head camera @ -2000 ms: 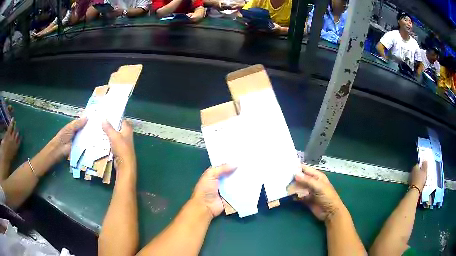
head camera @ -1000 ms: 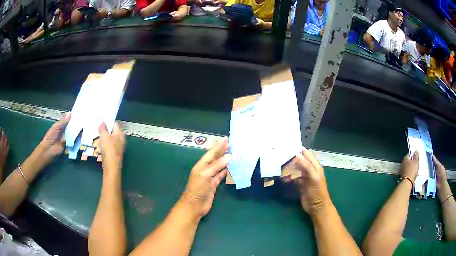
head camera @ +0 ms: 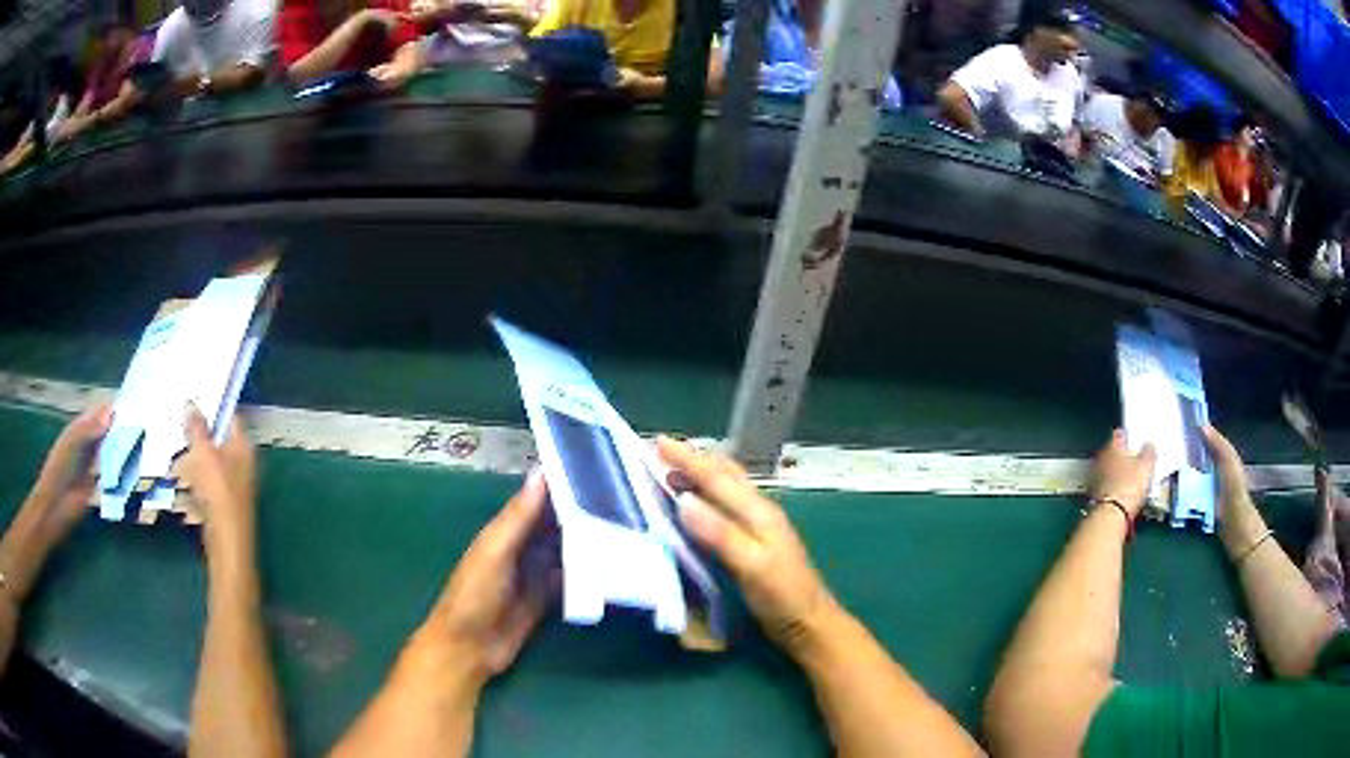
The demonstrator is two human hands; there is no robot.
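A folding carton [head camera: 570, 430], flat and pale blue-white with a dark grey-blue rectangle on its face, is held tilted above the green bench. Its narrow end points up and left; notched flaps show at the lower end, with a bit of tan card at the lower right. My left hand [head camera: 496, 585] grips its left side, the fingers partly hidden behind it. My right hand [head camera: 740, 533] grips its right side, fingers along the edge. How many blanks are in the stack cannot be told.
The green bench [head camera: 385, 652] has a whitish metal strip [head camera: 629, 462] along its far edge. A chipped metal post [head camera: 807, 282] stands behind it, beside the dark conveyor. Neighbours' hands hold similar cartons at left [head camera: 178, 378] and right [head camera: 1162, 407]. People sit across the line.
The carton has turned from its broad white face to a narrower view with the dark rectangle showing. Both my hands still hold it. The whole view has shifted sideways, with the post now further left.
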